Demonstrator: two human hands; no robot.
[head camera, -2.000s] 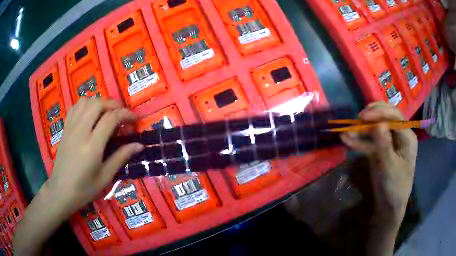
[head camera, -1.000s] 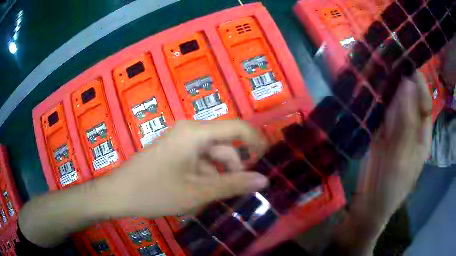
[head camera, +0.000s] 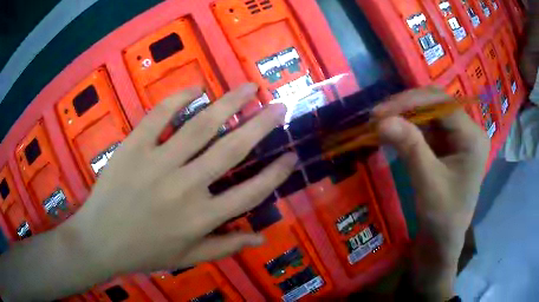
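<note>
Orange phone housings (head camera: 168, 71) lie in recesses of a pinkish-red foam tray (head camera: 331, 259). A glossy sheet of black pads (head camera: 307, 171) lies across the housings. My left hand (head camera: 195, 171) is spread palm down over the sheet and housings, fingers apart; its fingertips rest over the sheet. My right hand (head camera: 437, 135) holds yellow-orange tweezers (head camera: 354, 138) with a blurred purple end; their tips point left over the sheet. Most visible upper-row housings carry a black pad (head camera: 166, 46); the rightmost one (head camera: 260, 35) shows bare speaker holes. Glare hides part of its label.
A second foam tray (head camera: 393, 35) with orange housings stands at the upper right, across a dark gap. The dark green bench (head camera: 118, 20) with a pale curved edge strip is at the upper left. Pale cloth (head camera: 523, 135) shows at the right edge.
The sheet has come down from its raised, slanted position across the housings. My left hand has opened and spread over it. My right hand has moved lower, and the tweezers show again. The tray appears nearer.
</note>
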